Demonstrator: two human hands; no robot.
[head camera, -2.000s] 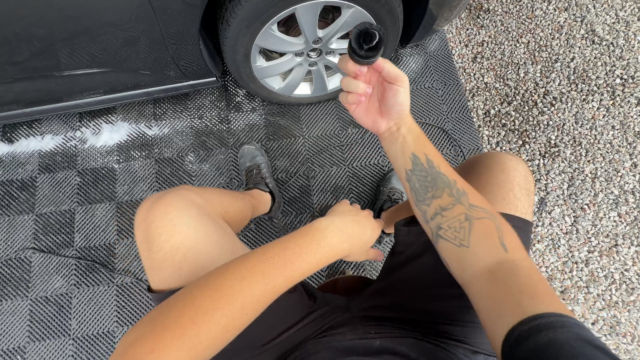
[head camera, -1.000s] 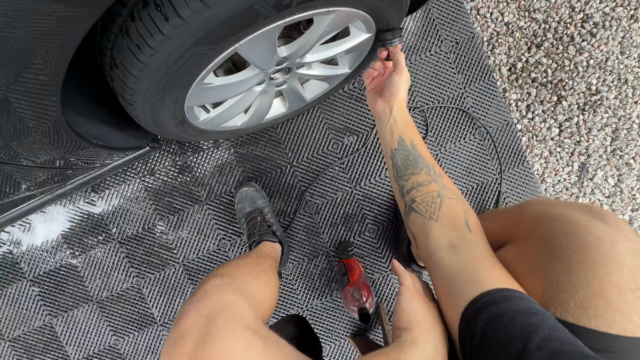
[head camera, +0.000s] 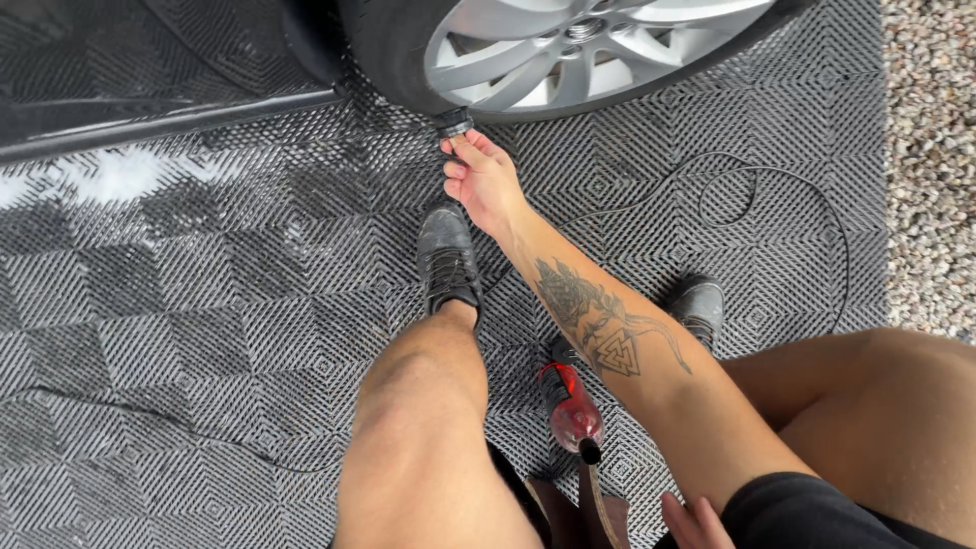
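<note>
My right hand (head camera: 484, 175) grips a round black applicator (head camera: 454, 122), its fingertips on the near end. The applicator's dark face touches or nearly touches the sidewall of the black tyre (head camera: 389, 61), at the lower left of the silver alloy wheel (head camera: 572, 57). Only some fingers of my left hand (head camera: 698, 522) show at the bottom edge, beside the black sleeve; the rest is hidden, so its hold cannot be told. A clear plastic bottle of red liquid (head camera: 576, 415) with black end parts is on the floor between my legs, below my tattooed forearm.
The dark car body (head camera: 152, 61) fills the upper left. A thin black cable (head camera: 842, 244) loops over the grey grid floor tiles (head camera: 610, 183). White foam (head camera: 130, 171) lies near the sill. Gravel (head camera: 930, 191) borders the tiles. My shoes (head camera: 450, 259) stand near the wheel.
My right hand has moved with the applicator from the right side of the tyre to its left side. Two seconds ago the applicator was held up in front of the wheel. The view has shifted.
</note>
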